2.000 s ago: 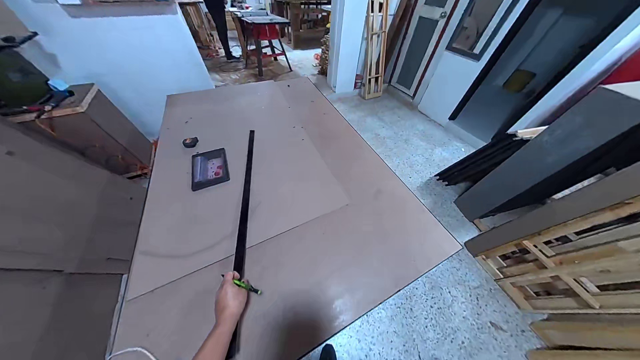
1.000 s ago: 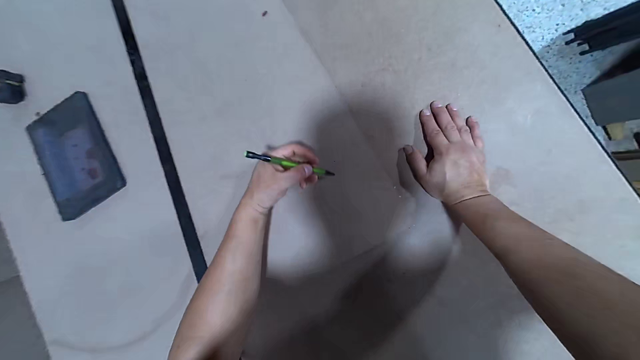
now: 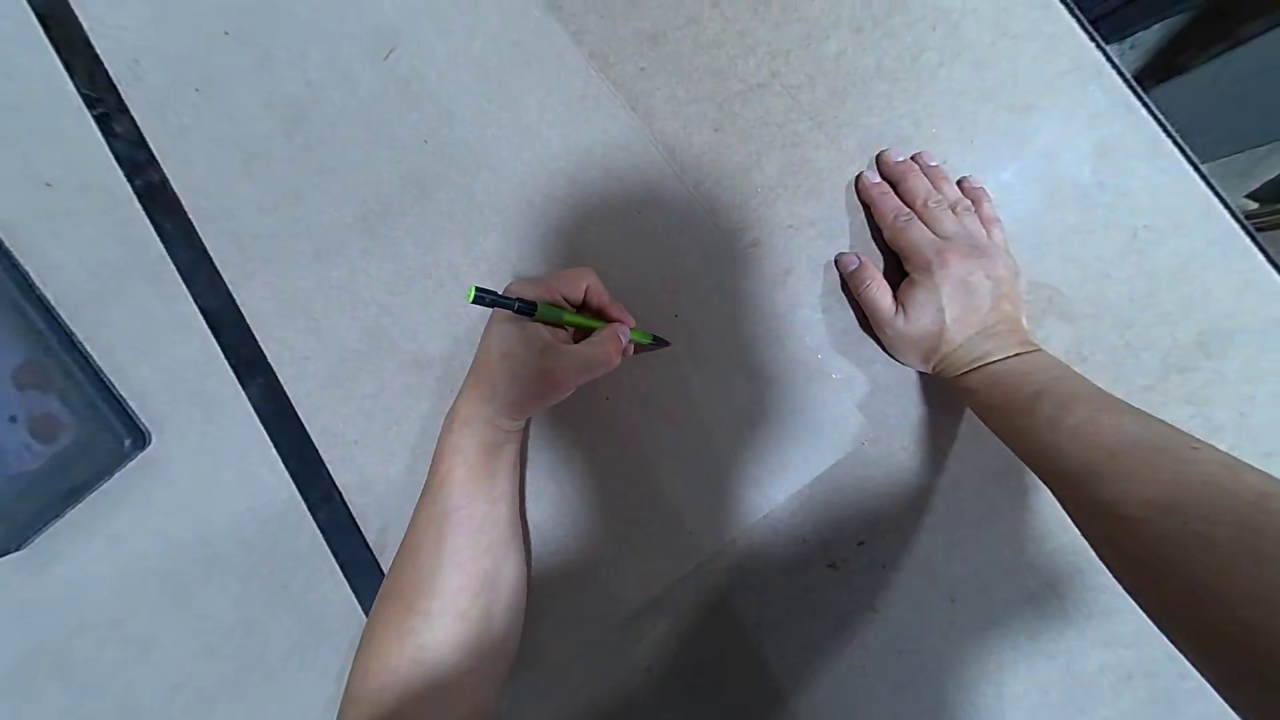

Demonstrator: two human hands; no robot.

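Note:
My left hand (image 3: pixel 555 345) holds a green and black pencil or pen (image 3: pixel 575 317) in a writing grip, its dark tip close to or on the pale sheet surface (image 3: pixel 300 150). Whether the tip touches cannot be told. To the right, my right hand (image 3: pixel 945 265) lies flat, palm down, fingers a little apart, with nothing in it. A long, flat black strip (image 3: pixel 220 300) runs diagonally along the left of the surface, partly behind my left forearm.
A dark-framed tablet or flat case (image 3: pixel 70 440) lies at the left edge. A thin sheet edge crosses the surface between and below my hands. The surface's dark border (image 3: pixel 1170 135) runs along the upper right, with dark objects beyond it.
Two seconds ago my left hand was at the black strip with the pencil or pen; now it is to the strip's right. My right hand has come into view. The view has moved much closer.

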